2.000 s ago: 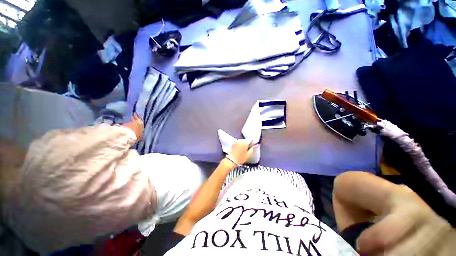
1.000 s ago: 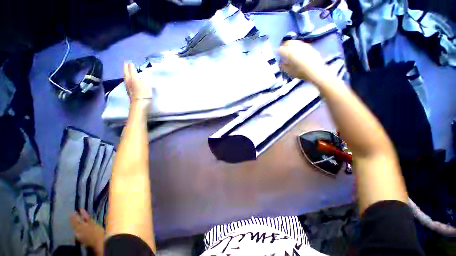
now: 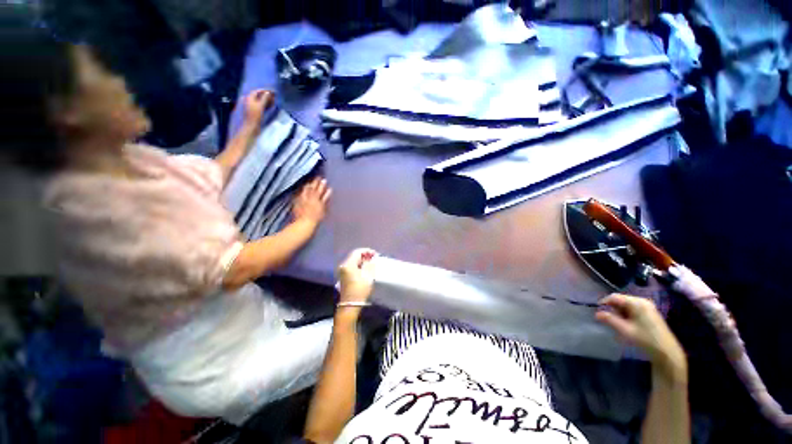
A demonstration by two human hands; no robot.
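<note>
A long pale garment piece with a thin dark line along part of its far edge is stretched at the table's front edge. My left hand is closed on its left end. My right hand holds its right end. A striped panel with a dark rounded end lies slanted beyond it. The steam iron, with its orange-brown handle, stands at the right, touched by neither hand.
A person in a pink top sits at the left with both hands on striped pieces. A white stack and a dark object lie at the far side. A pink hose runs from the iron; dark cloth is at right.
Both my hands have come back from the far side to the table's front edge and now hold a pale piece. The slanted panel stays on the table. The other person has come into view.
</note>
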